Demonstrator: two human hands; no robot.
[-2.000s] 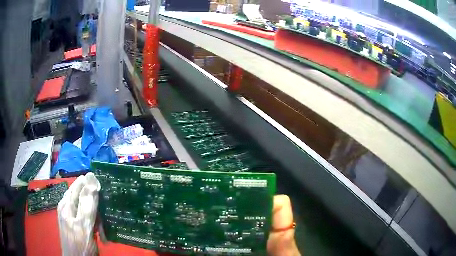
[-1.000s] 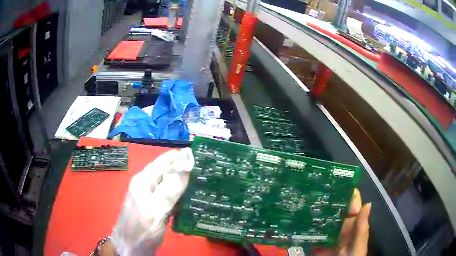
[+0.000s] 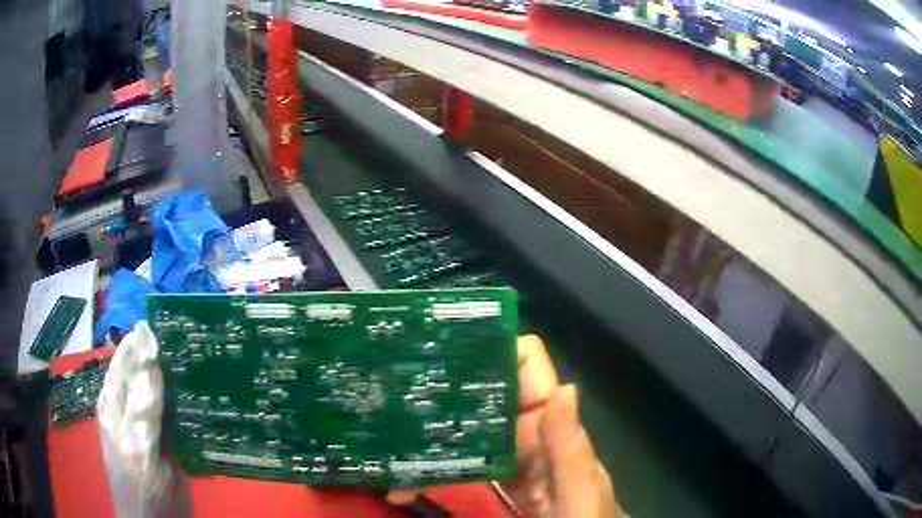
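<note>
A green circuit board point(image 3: 334, 390) is held up over the red mat, its solder side with rows of silver joints facing me. My left hand point(image 3: 140, 425), in a white glove, grips its left edge. My right hand point(image 3: 556, 435), bare, grips its right edge; some fingers are hidden behind the board. A second circuit board point(image 3: 76, 393) lies on the red mat point(image 3: 81, 476) at the left, partly behind my glove. A dark object, partly hidden, shows below the held board.
A black tray point(image 3: 318, 265) holds a crumpled blue bag point(image 3: 184, 241) and white bottles. A board point(image 3: 58, 327) lies on a white sheet at the left. The conveyor belt point(image 3: 334, 167) carries several boards. A red-wrapped post point(image 3: 284, 101) and raised shelf point(image 3: 627, 167) stand beyond.
The view swung left, then back right. Both hands still hold the board, which now faces me more squarely and sits more level than two seconds ago.
</note>
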